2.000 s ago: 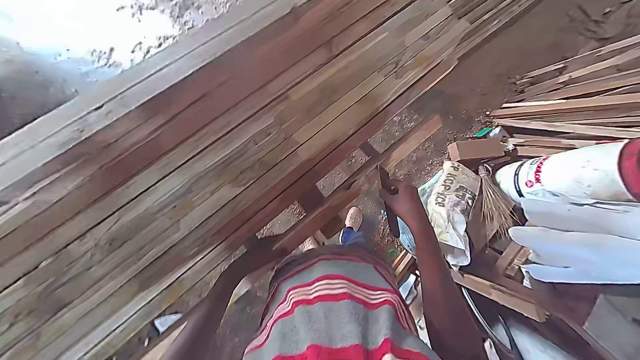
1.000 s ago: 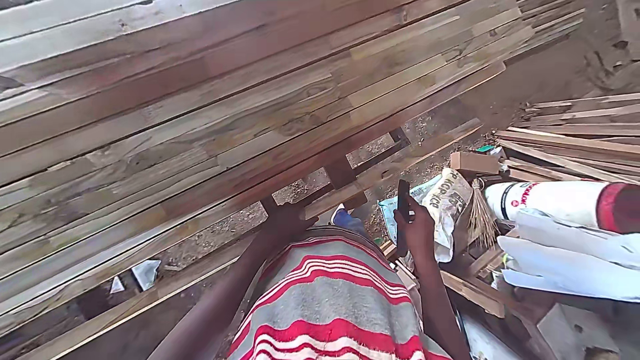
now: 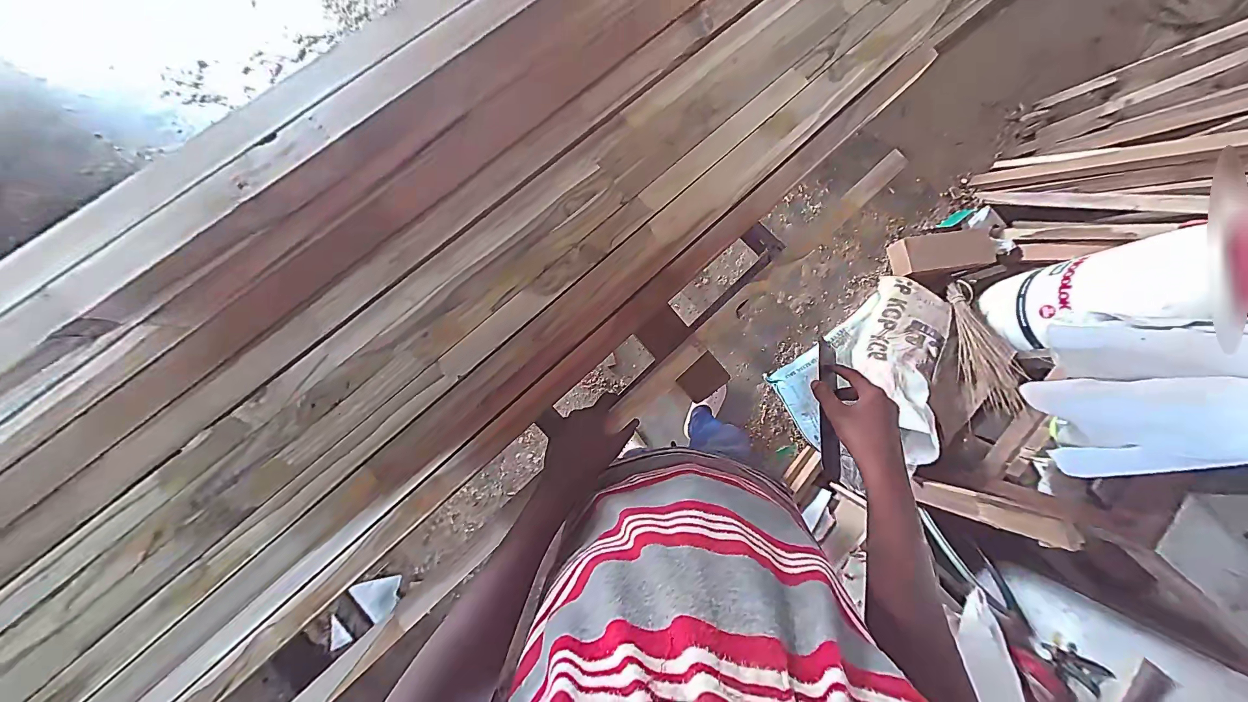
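Long wooden boards (image 3: 439,292) lie side by side in a wide row that crosses the view diagonally. At their near edge, my left hand (image 3: 588,434) rests on a wooden rail (image 3: 673,375) of the frame below; whether its fingers grip the rail is hard to tell. My right hand (image 3: 858,409) is shut on a dark, flat, narrow tool (image 3: 829,409), held upright to the right of my body. What kind of tool it is cannot be told. Part of it is hidden by my fingers.
A printed white sack (image 3: 902,361) and a straw broom (image 3: 980,351) lie right of my right hand. Beyond them are a white bucket (image 3: 1111,292), a wooden block (image 3: 941,253) and stacked timber strips (image 3: 1121,175). Offcuts and cables lie at the lower right. A foot shows below the rail.
The view has turned, so the boards slant more steeply than one second ago. My right hand holds the dark tool throughout, and my left hand stays by the boards' near edge.
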